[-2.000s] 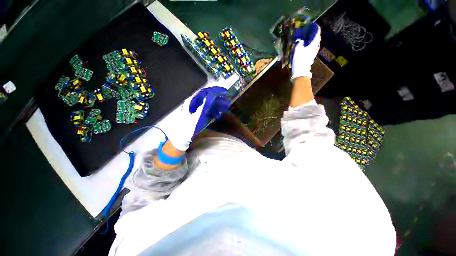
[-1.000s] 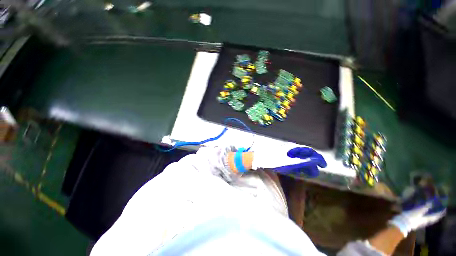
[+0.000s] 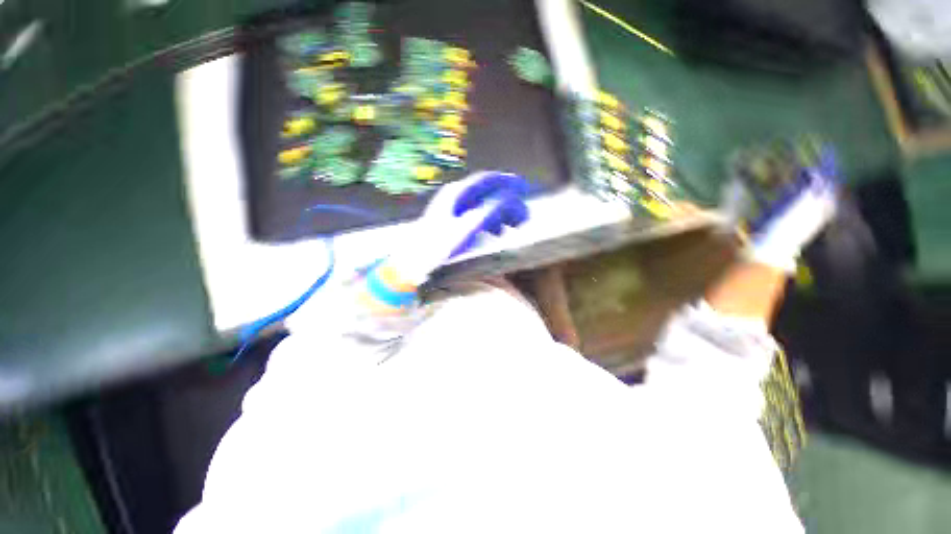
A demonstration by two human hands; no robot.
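The picture is blurred by motion. My left hand (image 3: 474,221), in a white and blue glove with a light-blue wrist strap, is at the tray's front edge with its fingers curled; I see nothing in it. My right hand (image 3: 798,214), gloved, is at the right by a dark, blurred device (image 3: 763,177) at the bench edge; whether it holds anything cannot be told. Small green circuit boards (image 3: 407,156) with yellow parts lie in the black tray (image 3: 511,125). Two board strips (image 3: 631,156) stand side by side right of the tray.
A white sheet (image 3: 250,287) borders the tray. An open brown carton (image 3: 667,276) is below the bench edge. Full panels (image 3: 782,412) lie at the lower right, partly hidden by my sleeve. A blue cord (image 3: 297,302) runs from my left wrist. Black bins (image 3: 886,386) are at the right.
The view has swung, so the tray now sits higher and further left. My left hand has come up to the tray's front edge. My right hand stays near the dark device.
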